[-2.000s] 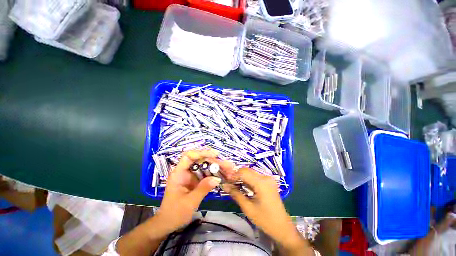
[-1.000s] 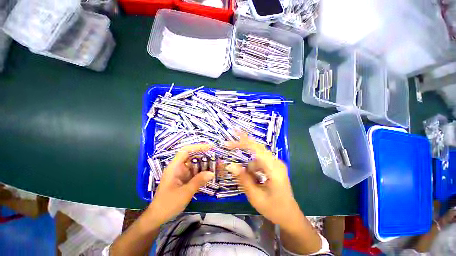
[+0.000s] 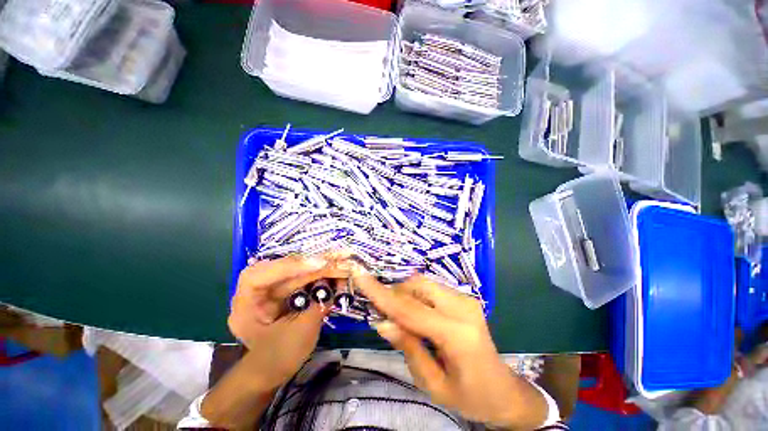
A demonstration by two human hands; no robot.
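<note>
The blue parts tray (image 3: pixel 239 210) is heaped with silver cylinder-and-rod parts (image 3: pixel 370 181) lying in many directions. Over its front edge, my left hand (image 3: pixel 274 307) holds a few damper cylinders (image 3: pixel 321 293), their round ends with black rings and pale centres facing me. My right hand (image 3: pixel 442 328) is beside it, fingers curled, its fingertips reaching the cylinders in my left hand. A bit of metal shows under the right fingers, but whether that hand grips a part of its own is hidden.
Beyond the tray stand a lined box (image 3: pixel 324 63) and a filled parts box (image 3: pixel 455 76). At right are divided clear bins (image 3: pixel 594 126), a tilted clear box (image 3: pixel 581 240) with few parts and a blue lid (image 3: pixel 684 299). Stacked clear boxes (image 3: pixel 109 46) stand upper left.
My hands have come together again after being apart. The left hand has turned, so the cylinder ends face me more. The metal end seen in my right palm no longer shows.
</note>
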